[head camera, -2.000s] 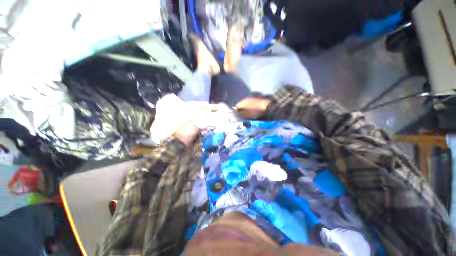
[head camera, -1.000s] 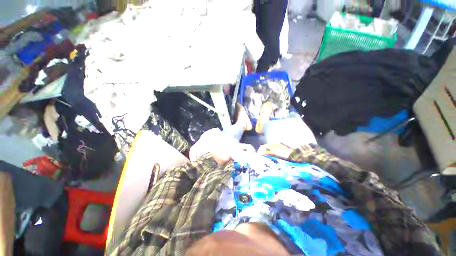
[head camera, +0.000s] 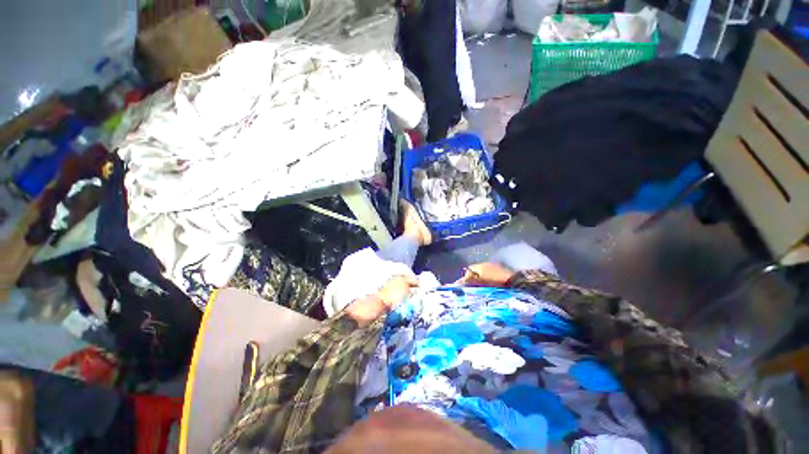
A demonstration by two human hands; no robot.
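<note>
A bunched white garment piece (head camera: 358,274) lies over my lap, beyond the blue floral smock (head camera: 483,355). My left hand (head camera: 381,300) holds the white cloth, fingers closed on its near edge. My right hand (head camera: 487,274) is at the right end of the cloth, near the smock's upper edge. It is small and blurred, and I cannot make out its fingers or any tool in it. Both forearms are in brown plaid sleeves.
A pale table (head camera: 341,168) heaped with white cloth (head camera: 257,124) stands ahead left. A blue basket (head camera: 454,226) of scraps is by my foot, a green basket (head camera: 590,69) farther off. A dark cloth heap (head camera: 612,133) and beige chair (head camera: 767,151) are right. A red stool (head camera: 158,421) is low left.
The camera view has shifted, bringing more of the table and floor in. My left hand stays on the white cloth; my right hand stays near its right end. One foot now shows beside the blue basket.
</note>
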